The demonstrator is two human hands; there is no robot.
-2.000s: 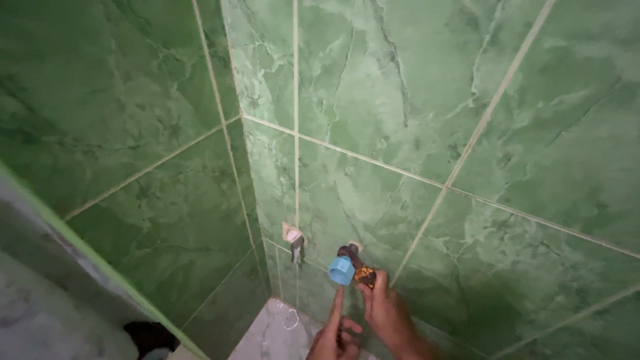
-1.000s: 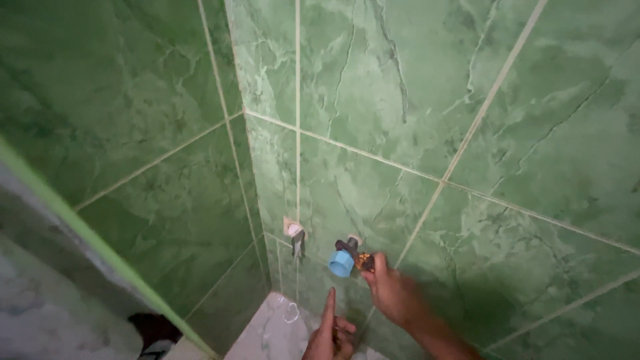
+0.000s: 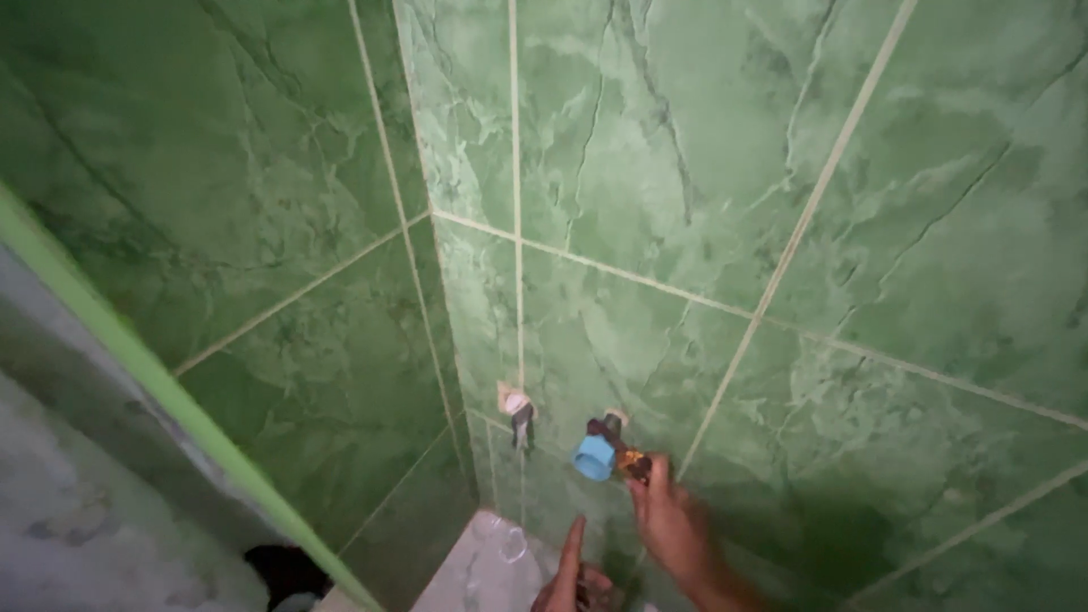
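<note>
A dark pipe fitting (image 3: 610, 422) comes out of a hole in the green tiled wall, low in the view, with a light blue plastic cap or cup-shaped part (image 3: 595, 459) at its left. My right hand (image 3: 671, 518) grips a dark piece with orange marks (image 3: 633, 465) just right of the blue part; whether it is a handle or a tool cannot be told. Below the blue part is my left hand (image 3: 578, 574), index finger pointing up and the other fingers curled; whether they hold anything is unclear. Left of the fitting, a second outlet with a white part (image 3: 515, 404) and a dark hanging end sticks out of the wall.
Green marbled wall tiles (image 3: 680, 170) meet in a corner at the left. A pale ledge or floor (image 3: 467, 561) with a clear ring-like thing (image 3: 512, 544) lies below. A light green edge (image 3: 170, 382) runs down the left side, near a dark object (image 3: 285, 574).
My left index finger, close under the blue part two seconds ago, is now lower and apart from it. My right hand stays at the dark piece.
</note>
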